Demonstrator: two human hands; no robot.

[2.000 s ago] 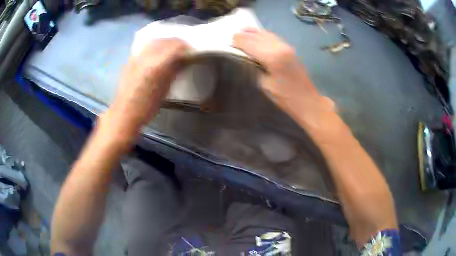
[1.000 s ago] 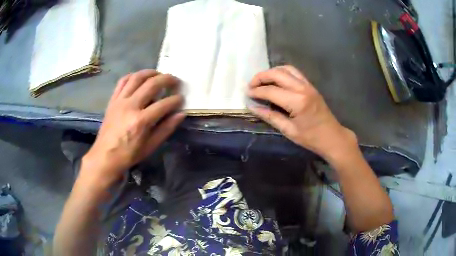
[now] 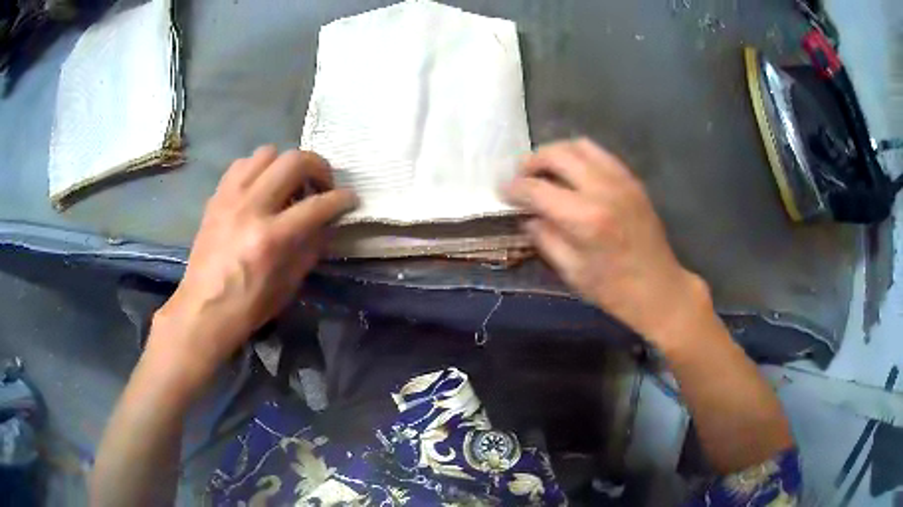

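Note:
A stack of unpressed pockets (image 3: 421,119) lies pale side up at the table's front edge, its angled corners away from me. Its layered yellowish-brown edges show along the near side, and the upper part is lifted or shifted from the layers below. My left hand (image 3: 272,223) is at the stack's near left corner, fingers curled onto the edge. My right hand (image 3: 599,223) is at the near right corner, fingers bent on the edge and slightly blurred. Both hands hold the stack between them.
A second stack of pale pockets (image 3: 119,99) lies at the left. The steam iron (image 3: 817,134) with a red knob stands at the right, its yellowish rim facing the stack. Dark material shows at the far left corner. A loose thread hangs from the table's front edge (image 3: 446,282).
Over two seconds, the hands came down from holding pieces raised farther back to the stack's near corners. Since one second ago, the near edge has fanned out, showing more layers.

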